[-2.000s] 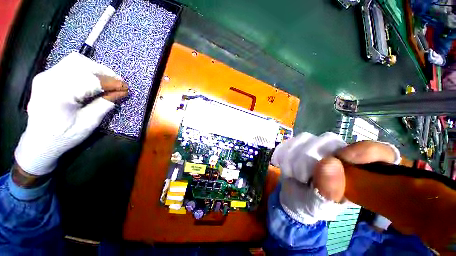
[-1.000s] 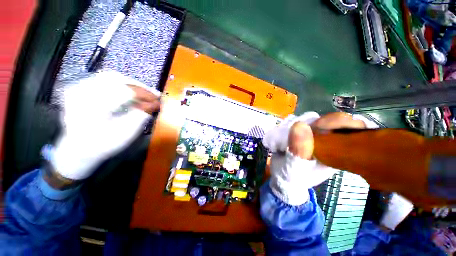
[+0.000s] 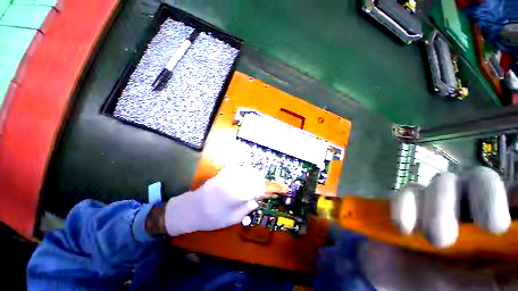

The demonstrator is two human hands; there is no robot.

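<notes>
A green circuit board (image 3: pixel 284 170) with a long pale bar (image 3: pixel 281 136) along its far edge sits on the orange fixture (image 3: pixel 255 91). My left hand (image 3: pixel 218 199), in a white glove, is over the board's near left part, fingertips together at the components; whether they hold a screw is too small to tell. My right hand (image 3: pixel 443 207), gloved and blurred, is wrapped around an orange electric screwdriver (image 3: pixel 363 219), which lies sideways with its front end at the board's right edge. A black tray (image 3: pixel 196 145) of small screws (image 3: pixel 193 85) is left of the fixture, with a marker pen (image 3: pixel 175 61) on the screws.
A red board (image 3: pixel 74 74) with mint-green sheets (image 3: pixel 17 28) is at the far left. More mint-green strips (image 3: pixel 404 165) lie right of the fixture near a metal bar (image 3: pixel 466 128). Finished-looking metal-framed units (image 3: pixel 443 68) stand at the back right. A blue sleeve shows top right.
My left hand has moved right from the screw tray to over the board. The screwdriver's front end has come to the board's right edge. The view has shifted left.
</notes>
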